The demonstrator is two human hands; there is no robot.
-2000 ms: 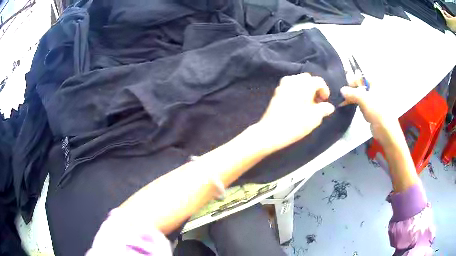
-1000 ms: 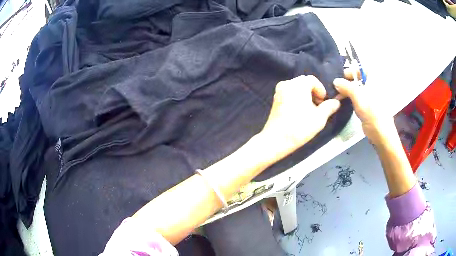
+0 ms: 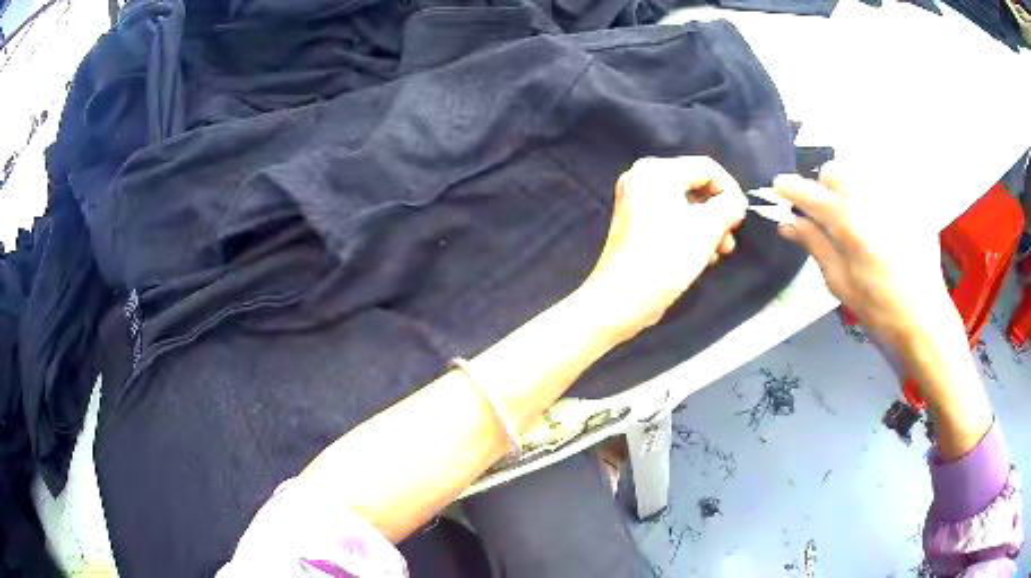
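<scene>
A large black garment [image 3: 452, 248] lies folded and creased over the pale table and its near edge. My left hand [image 3: 667, 231] rests over its right part with fingertips pinched; what exactly they pinch is too small to tell. My right hand [image 3: 842, 231] holds the thread snips [image 3: 769, 204], whose short silver blades point left, close to my left fingertips. The blades look slightly apart. The snips' handle is hidden in my right hand. A small dark piece [image 3: 814, 156] shows just beyond my right hand.
More black garments [image 3: 305, 45] are heaped at the far side and left. The white table edge [image 3: 724, 359] curves along the right. A red plastic stool [image 3: 981, 254] stands at the right on the grey-blue floor [image 3: 746, 485], which has dark thread clippings. A white table leg [image 3: 651, 469] stands below.
The snips pointed up and away in my right hand; now their blades point left at my left fingertips. My right wrist has shifted right. My left hand stays in nearly the same place.
</scene>
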